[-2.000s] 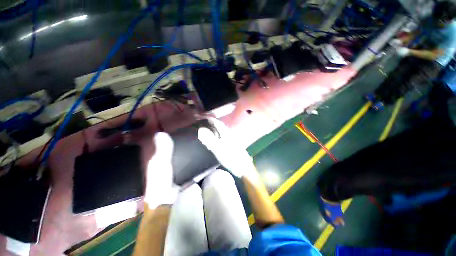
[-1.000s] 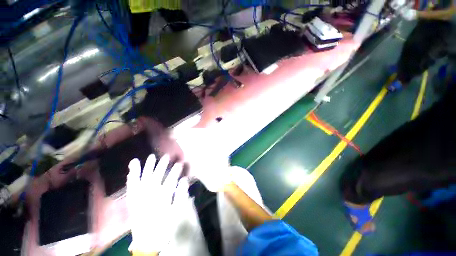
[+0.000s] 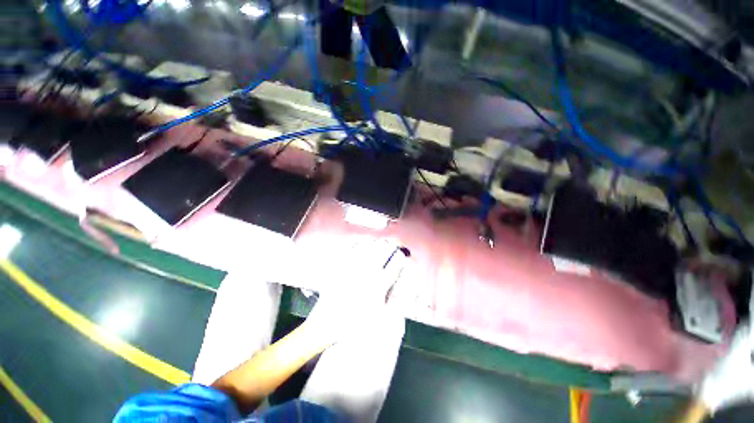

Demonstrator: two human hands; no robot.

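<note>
Black flat units lie on the pink mat, one point(image 3: 376, 183) in front of me, two more point(image 3: 269, 198) point(image 3: 176, 185) to its left. My left hand point(image 3: 364, 277), white-gloved and overexposed, is low over the mat's front part, below the middle unit. A small dark thing point(image 3: 400, 256) shows at its fingers; whether it is gripped is unclear. My right hand point(image 3: 732, 370), gloved, blurred and cut off by the right edge, is beside a white-side-up unit point(image 3: 699, 307). Its fingers are not clear.
Cream power strips point(image 3: 289, 106) with black adapters run along the shelf back. Blue cables point(image 3: 579, 124) loop above. More dark units point(image 3: 608, 240) lie at the right. The shelf's green front edge point(image 3: 496, 357) runs above the green floor. My white-covered knees point(image 3: 364, 363) are close to the edge.
The view has swung right along the shelf. My hands, close together before, are now far apart, the right one out at the far right by the white-side-up unit.
</note>
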